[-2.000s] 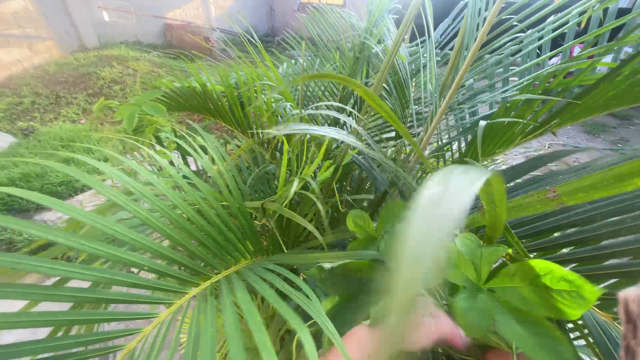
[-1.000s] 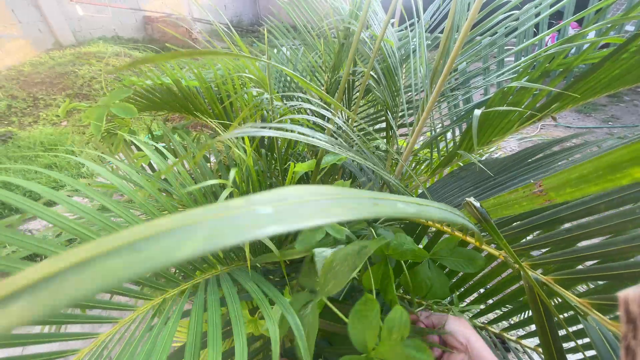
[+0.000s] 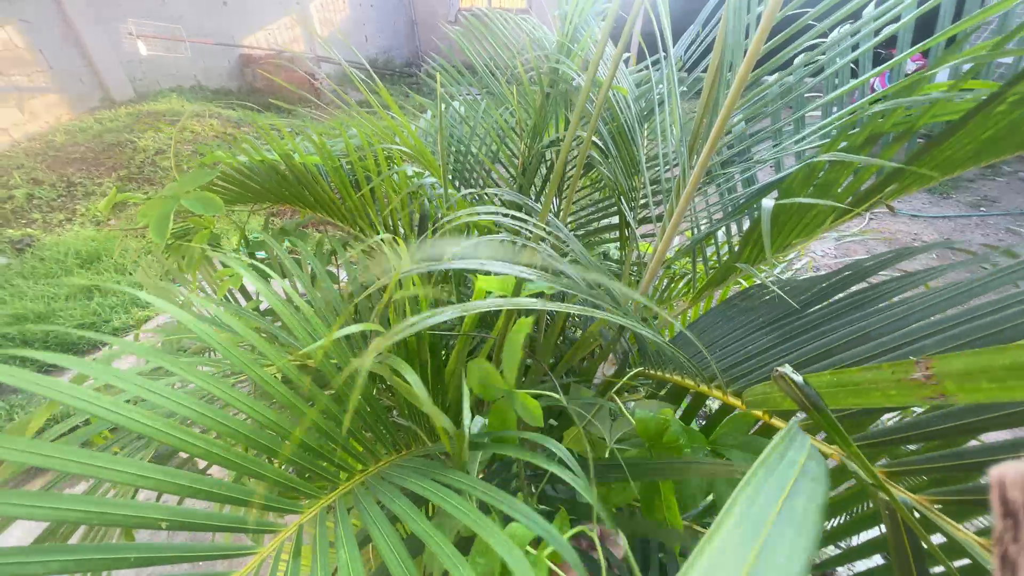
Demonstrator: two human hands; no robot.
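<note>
Neither of my hands can be made out. A small pinkish-brown patch shows low among the leaves, and I cannot tell whether it is skin or a dry leaf. A palm frond with a yellow midrib (image 3: 344, 490) spreads across the lower left. Beside it, a broad-leaved climbing plant (image 3: 668, 428) grows among the palm stems. One large pale green leaf blade (image 3: 772, 512) rises close to the camera at the bottom. To its right lies a darker frond, with a folded leaflet (image 3: 832, 424) crossing its yellow midrib.
Tall palm stalks (image 3: 712, 152) lean up through the middle. Grass (image 3: 72, 280) and a concrete wall (image 3: 200, 48) lie behind at the left. At the right are bare ground (image 3: 936, 228), a thin hose (image 3: 960, 214) and a railing. A blurred brown object (image 3: 1008, 512) stands at the right edge.
The hand seen low at the right of centre a second ago no longer shows there. The long leaf blade that stretched across the foreground has gone from that position.
</note>
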